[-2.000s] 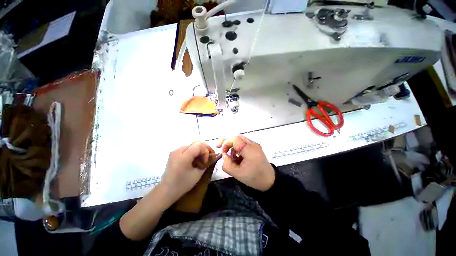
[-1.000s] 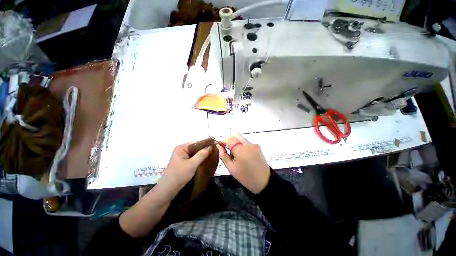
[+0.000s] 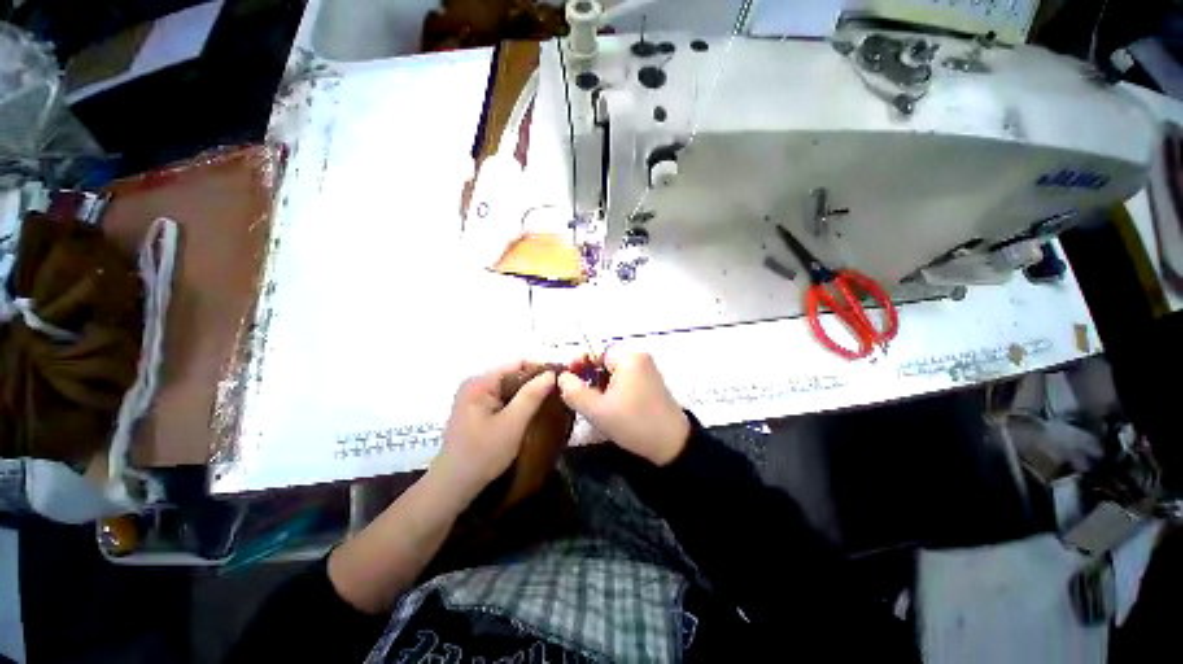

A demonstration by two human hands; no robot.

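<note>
A brown fabric band (image 3: 535,454) hangs from my hands at the table's front edge down to my lap. My left hand (image 3: 490,423) pinches its upper end between thumb and fingers. My right hand (image 3: 625,405) is closed against the same end, thumb beside the left thumb. Something small and reddish shows at the right fingers, too small to tell. The off-white sewing machine (image 3: 908,175) stands behind, its needle area beyond my hands. An orange-tan piece (image 3: 540,258) lies left of the needle.
Red-handled scissors (image 3: 850,313) lie on the machine bed at right, beside a small dark bar (image 3: 778,267). A tied brown bundle (image 3: 78,331) and a white cord (image 3: 153,337) lie at far left. Brown pieces (image 3: 500,21) sit in a tub behind. A brown strip (image 3: 510,97) lies left of the machine head.
My hands have come closer together at the band's end. The right fingers have curled in and now cover more of it. The camera view has shifted slightly.
</note>
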